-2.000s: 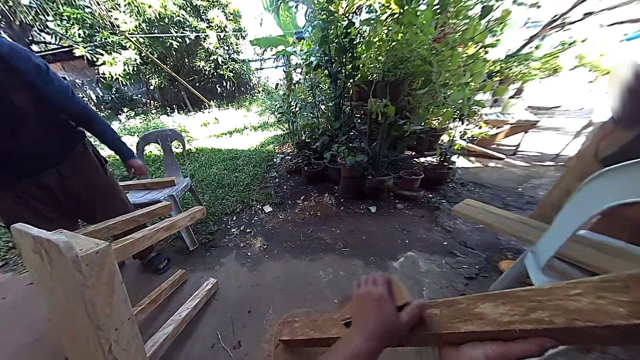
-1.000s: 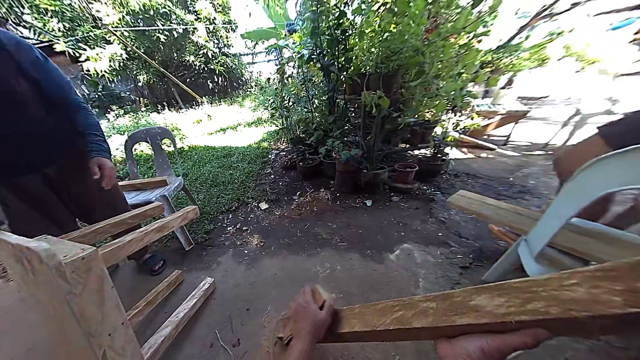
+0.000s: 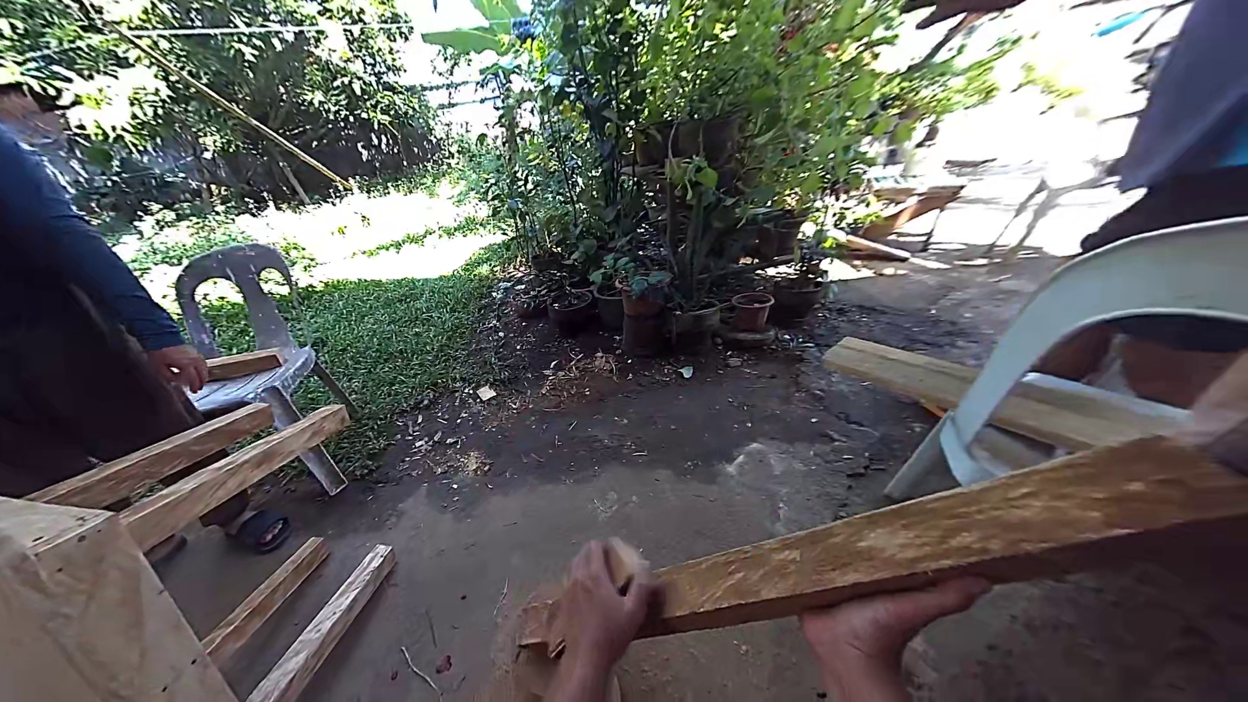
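A long wooden beam point(image 3: 936, 536) runs from low centre to the right edge, one broad face up. My left hand point(image 3: 600, 604) is over its left end, fingers curled round a small pale piece point(image 3: 624, 564); motion blur hides what that piece is. Under the beam, my right hand point(image 3: 877, 624) holds it from below, palm up and thumb pointing right. Beneath the beam's left end lies another piece of wood, partly hidden by my left hand and forearm.
Left stands a wooden frame point(image 3: 93, 604) with protruding legs, near a grey plastic chair point(image 3: 249, 283) and a person in dark clothes. Right are a pale plastic chair point(image 3: 1063, 302), another board point(image 3: 994, 400) and a second person. Potted plants point(image 3: 751, 310) stand behind.
My left hand has moved left along the beam to its end since the earliest frame. My right hand has shifted left beneath it. At the right, a person's torso has come into view.
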